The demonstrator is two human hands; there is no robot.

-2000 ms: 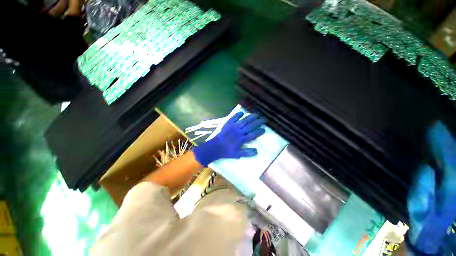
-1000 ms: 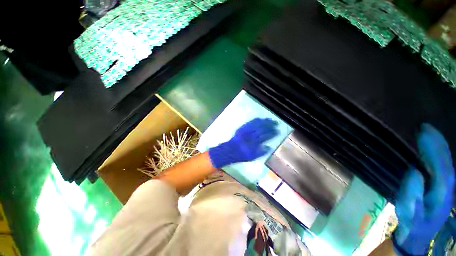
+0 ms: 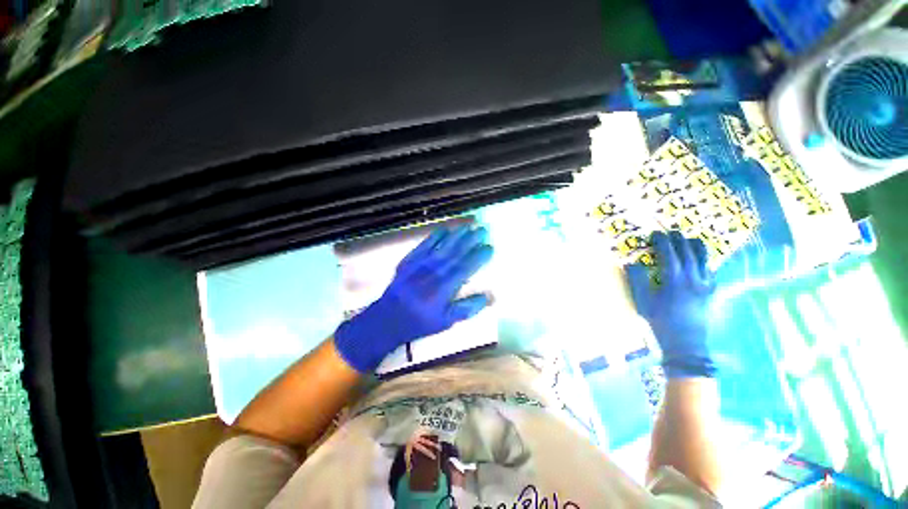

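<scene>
My left hand (image 3: 423, 293) in a blue knitted glove lies over the dark-grey and white work block (image 3: 448, 343), fingers spread, nothing seen in it. The block lies on the pale work sheet (image 3: 264, 313) close to my body. My right hand (image 3: 674, 298), also gloved in blue, is at the near edge of circuit board panels (image 3: 687, 199) with yellow blocks. Its fingertips touch or overlap the nearest boards. Glare and blur hide whether it grips one.
Stacked black foam sheets (image 3: 348, 89) lie beyond the work block. A white fan (image 3: 856, 99) stands at the far right, beside more yellow-block panels (image 3: 787, 169). Green-white boards (image 3: 179, 18) lie at the back left. A brown cardboard box (image 3: 184, 457) shows at lower left.
The view has swung right, bringing the fan and yellow-block panels into view. My left hand has moved from the pale sheet onto the work block. My right hand now reaches to the panels.
</scene>
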